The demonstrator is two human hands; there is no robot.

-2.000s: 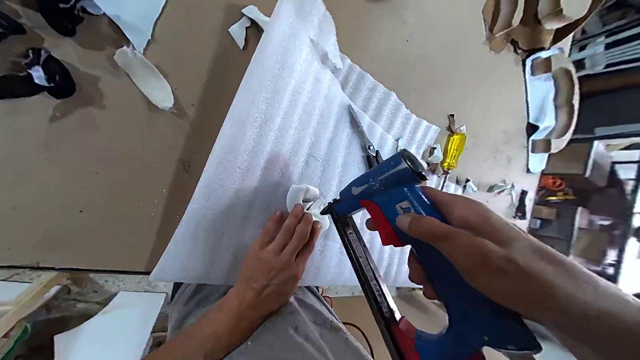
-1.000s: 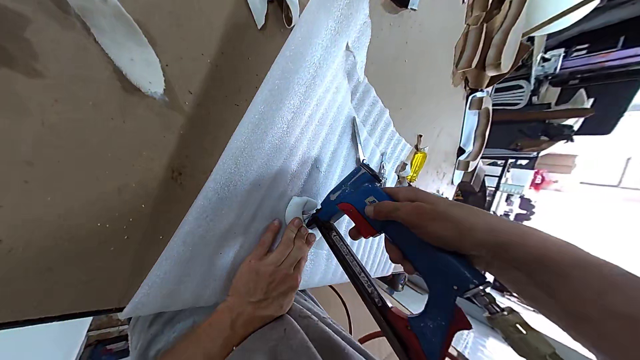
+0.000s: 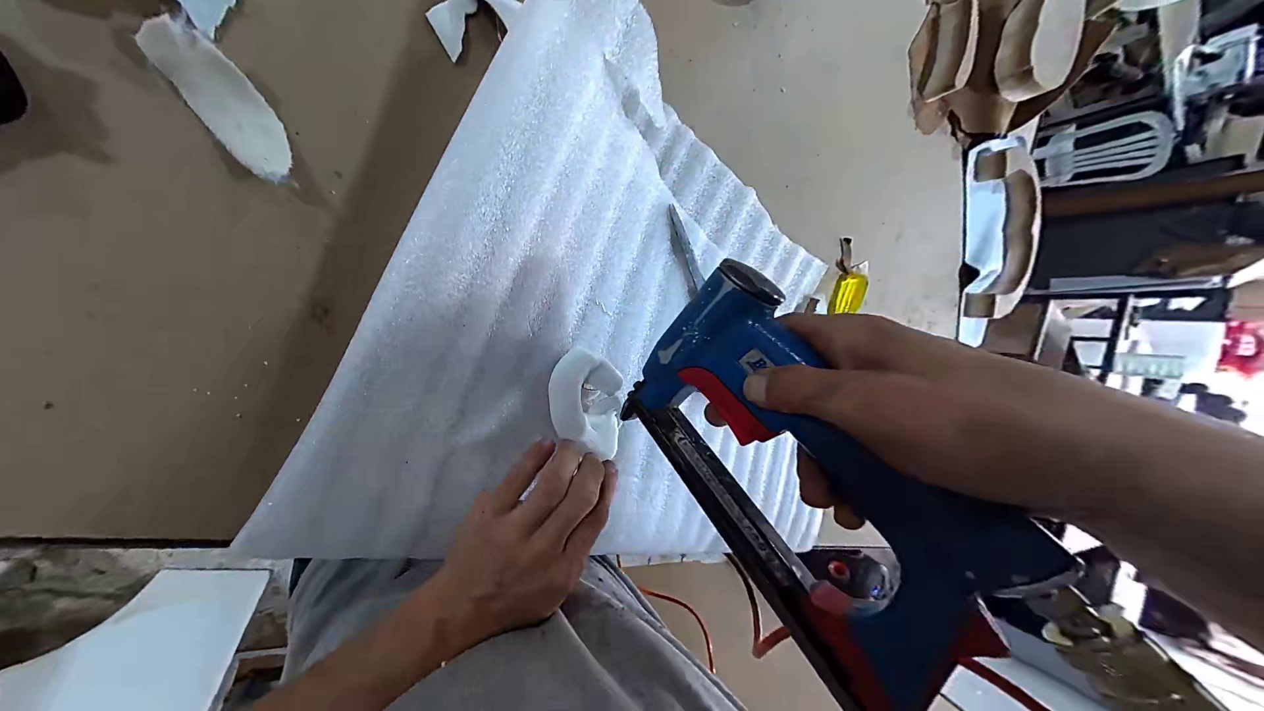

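Observation:
My right hand (image 3: 869,405) grips a blue pneumatic stapler (image 3: 736,326) with a red trigger and a long black magazine. The stapler's nose points at a small curved white padded piece (image 3: 570,395), close to its right edge; whether they touch I cannot tell. My left hand (image 3: 543,523) presses its fingertips on the lower end of that piece. Under the piece lies a sheet of white foam (image 3: 474,326) on the brown tabletop. A pointed metal blade (image 3: 683,247), partly hidden by the stapler, rests on the foam.
A yellow-handled screwdriver (image 3: 848,292) lies right of the foam. White scraps (image 3: 217,99) are at the upper left. Curved brown pieces (image 3: 1005,49) stand at the upper right. A red hose (image 3: 691,617) hangs below the table edge. A white panel (image 3: 138,642) is at the lower left.
The stapler's nose has come off the white piece toward the right, and more of the piece shows. My left fingers sit at its lower end. The view has swung and returned.

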